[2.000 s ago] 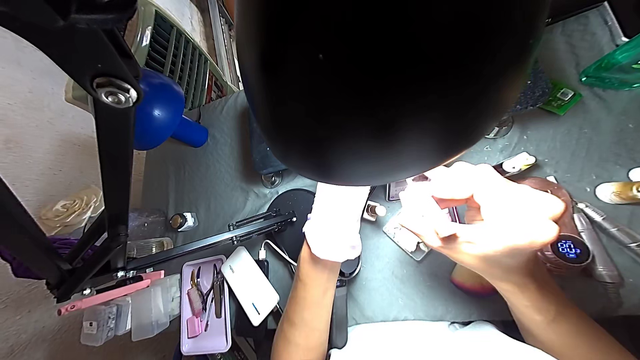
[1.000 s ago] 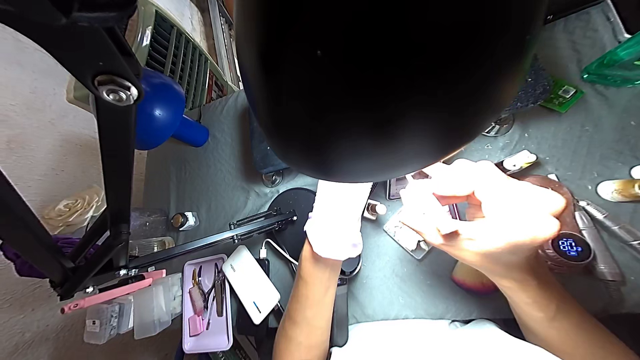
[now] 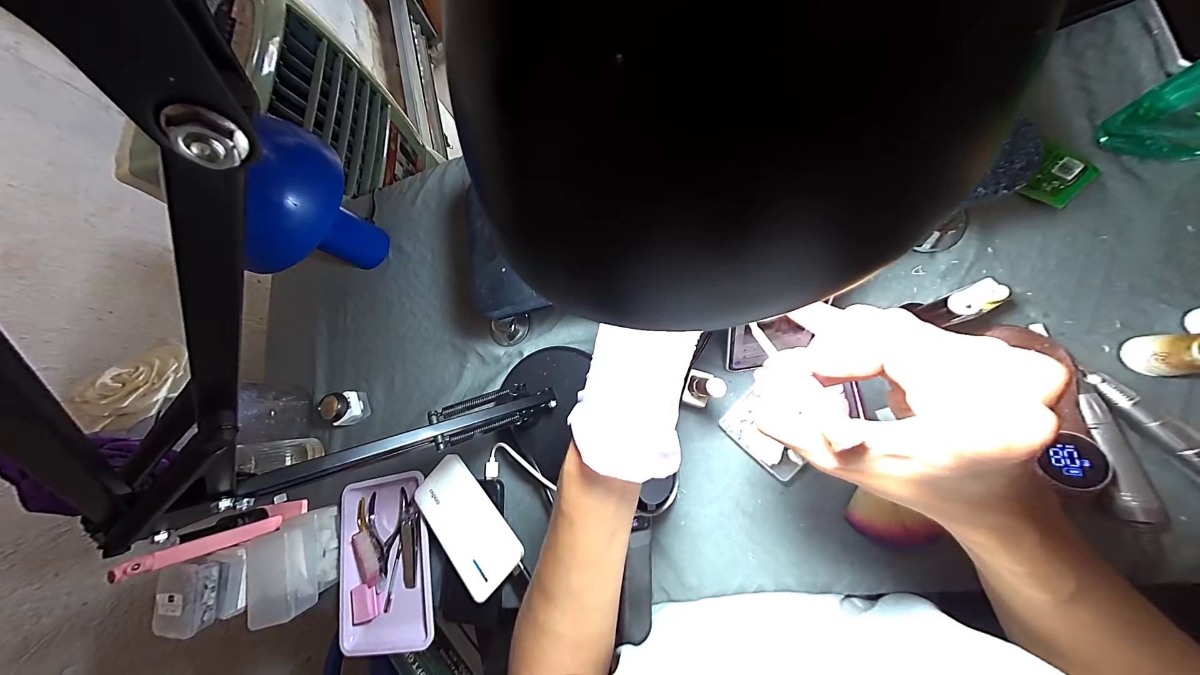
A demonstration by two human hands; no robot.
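Note:
My left hand (image 3: 642, 403), in a white glove and overexposed, reaches under a large black lamp head (image 3: 750, 169) that hides its fingers. My bare right hand (image 3: 909, 403) is right of it, thumb and fingers pinched on a thin pale stick-like tool (image 3: 763, 339) whose far end goes toward the lamp's lower edge. A small bottle with a pale cap (image 3: 703, 388) stands between my hands. Below my right hand's fingertips lies a clear flat case (image 3: 764, 441). What the left fingers hold cannot be seen.
A lilac tray (image 3: 386, 642) with tweezers and small tools lies at lower left, beside a white power bank (image 3: 471, 530). A black lamp arm (image 3: 211, 309) rises at left near a blue rounded object (image 3: 292, 197). At right are a round device with a lit display (image 3: 1073, 459) and a nail drill handpiece (image 3: 1120, 459).

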